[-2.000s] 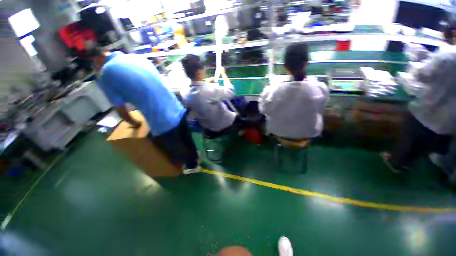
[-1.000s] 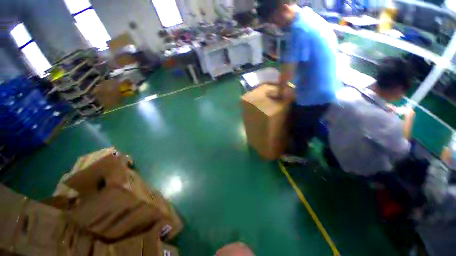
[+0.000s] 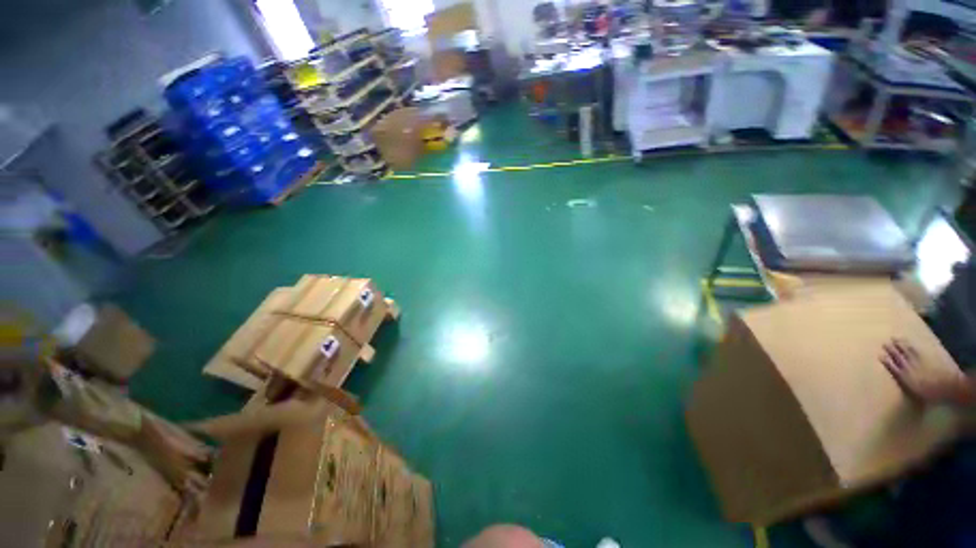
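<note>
Neither of my hands can be made out. A large brown carton [image 3: 787, 396] stands upright at the right, with another person's hand [image 3: 915, 369] flat on its top. A scale-like stand with a grey metal top [image 3: 829, 227] is just behind it. Brown cartons [image 3: 294, 471] are stacked at the lower left, partly cut off by the frame. Behind them, strapped flat cartons [image 3: 310, 321] with white labels lie on a low stack. A blurred rounded pinkish shape is at the bottom edge; I cannot tell what it is.
Green floor [image 3: 546, 289] with yellow lines lies between the cartons. A blue stack [image 3: 235, 128] on a pallet and metal racks [image 3: 353, 96] stand at the back left. White benches [image 3: 669, 102] are at the back. The other person's dark clothing shows at the right edge.
My view has swung left and come closer to the carton and the stacks. The seated people have left the view; the person in blue is mostly cut off at the right.
</note>
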